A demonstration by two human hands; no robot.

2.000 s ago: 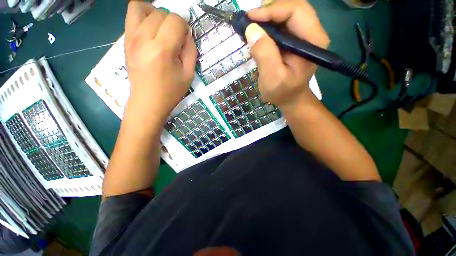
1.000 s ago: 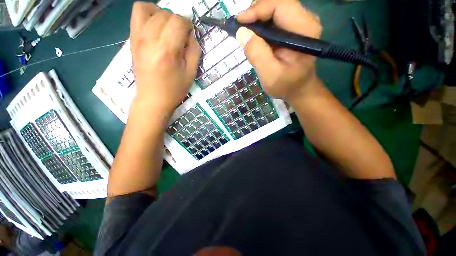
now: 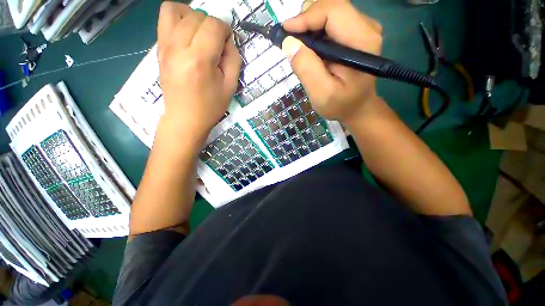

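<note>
A white carrier tray (image 3: 219,194) lies tilted on the green mat, holding green-edged PCB panels (image 3: 291,127) with rows of small shiny squares. My right hand (image 3: 337,63) grips the black soldering iron (image 3: 358,58) like a pen, its tip over the upper panel. My left hand (image 3: 196,66) is closed over the tray's left part, a green band showing at a finger. Thin solder wire (image 3: 110,60) runs from the left edge to my left hand; its end between the fingers is hidden. Whether the tip touches the panel cannot be told.
At left lie a tray with panels (image 3: 103,229) and a stack of trays on edge (image 3: 45,224). More trays (image 3: 66,18) stand at upper left, near a small metal tool (image 3: 28,58). Orange-handled pliers (image 3: 436,57) lie open at right beside the iron's cable. Cardboard (image 3: 517,179) is at lower right.
Over two seconds the view has shifted, so the bench items sit slightly right and lower. The iron tip stays over the upper panel, and both hands keep nearly the same pose.
</note>
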